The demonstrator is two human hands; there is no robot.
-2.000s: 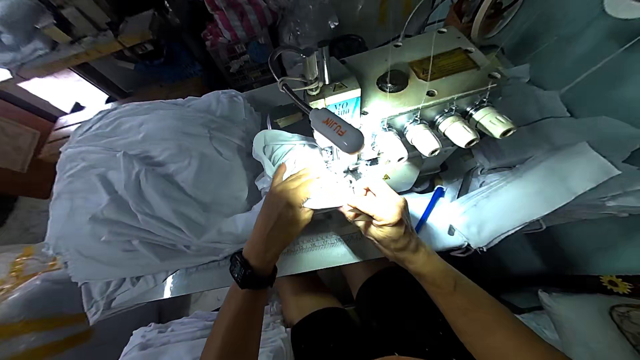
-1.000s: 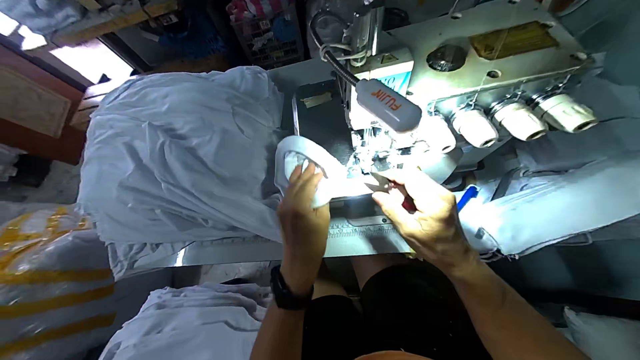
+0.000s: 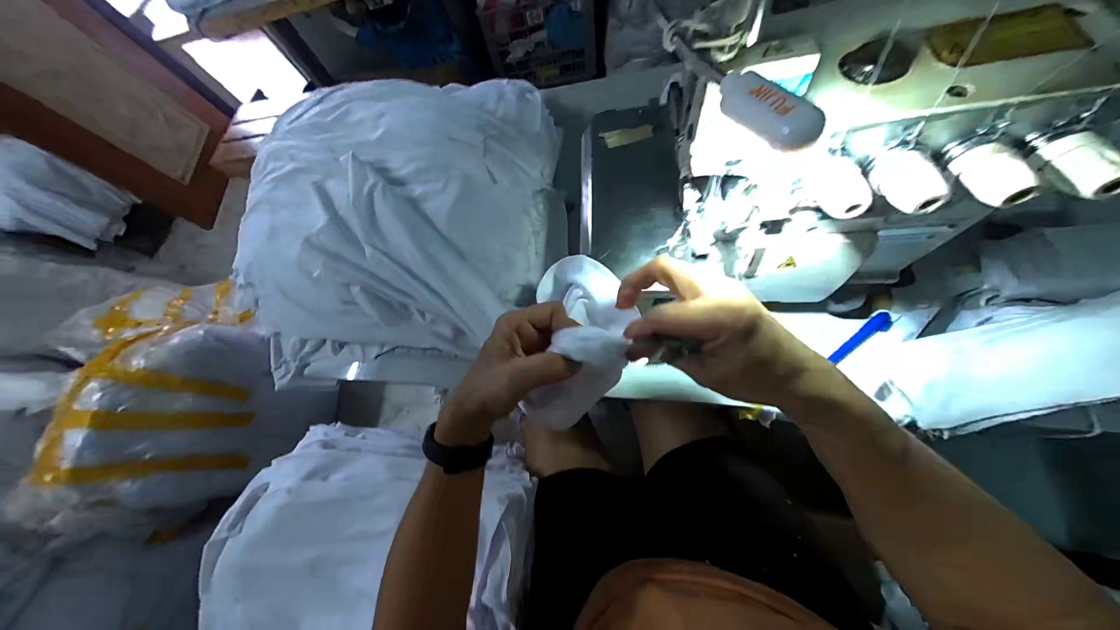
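Note:
A small white fabric piece (image 3: 582, 289), curved and partly folded, hangs between my two hands in front of the sewing machine's bed. My left hand (image 3: 521, 363), with a dark band on its wrist, pinches the fabric from the left. On the right, my right hand (image 3: 700, 328) holds the fabric's edge between thumb and finger; a small dark tool, too hidden to name, lies in its palm. The industrial sewing machine (image 3: 787, 262) stands beyond my right hand, its needle area brightly lit and away from the fabric.
A large pile of white fabric (image 3: 394, 210) lies left of the machine bed (image 3: 630, 201). Another white stack (image 3: 341, 525) is lower left, beside a taped plastic bag (image 3: 157, 411). Thread-guide knobs (image 3: 906, 179), a blue strip (image 3: 862, 337) and more fabric (image 3: 1032, 359) are on the right.
Both hands have drawn the fabric away from the needle area, toward my body and the left. It was stretched near the presser foot before; now it is bunched between my fingers. The view has shifted.

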